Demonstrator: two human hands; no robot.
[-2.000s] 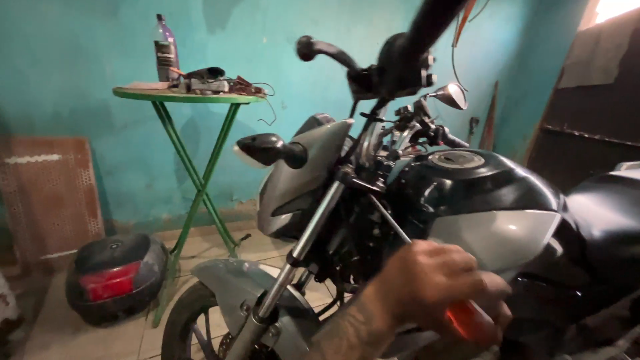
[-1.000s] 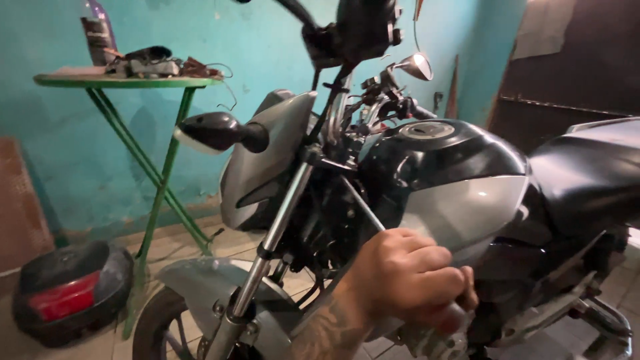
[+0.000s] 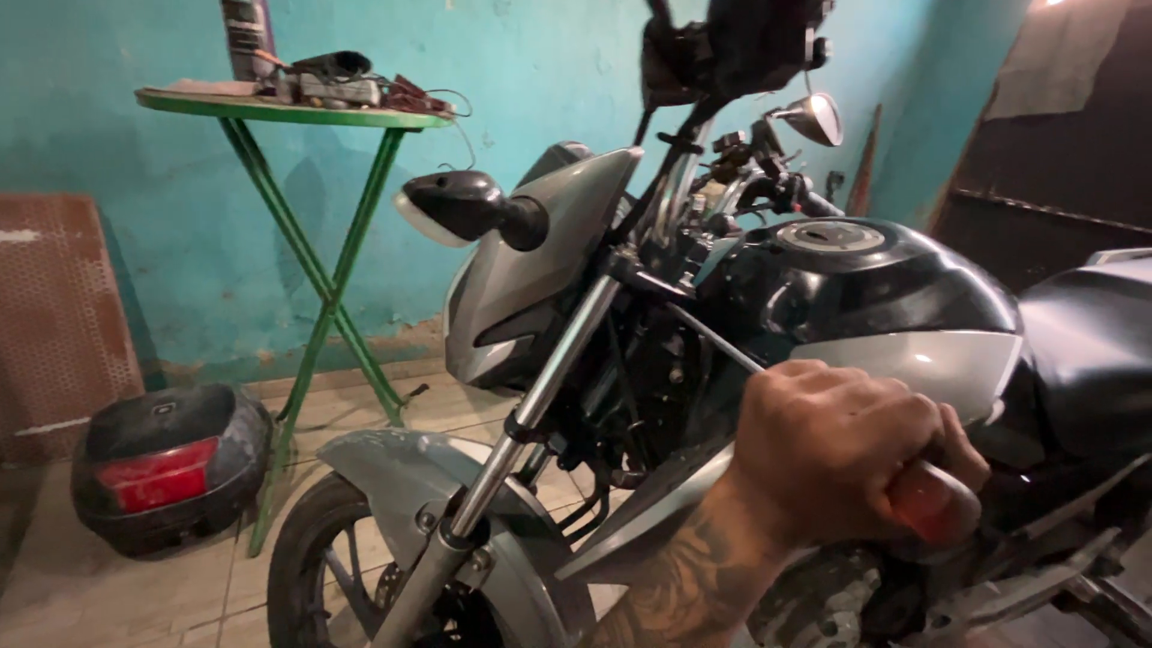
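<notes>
My right hand is closed around the reddish handle of what looks like a long screwdriver. The butt of the handle shows below my curled fingers. Its metal shaft slants up and left towards the gap between the fork and the black fuel tank of a motorcycle; where its tip rests I cannot tell. The bright fork tube stands left of the shaft, and the silver side panel is just behind my hand. My left hand is out of view.
A round green folding table against the wall bears a bottle and several small parts. A black top case with a red reflector lies on the tiled floor. The front turn signal juts out left of the motorcycle.
My right hand keeps its hold on the tool, which stays slanted beside the tank. Between the earlier frames the view swings right, and it is now closer to the motorcycle.
</notes>
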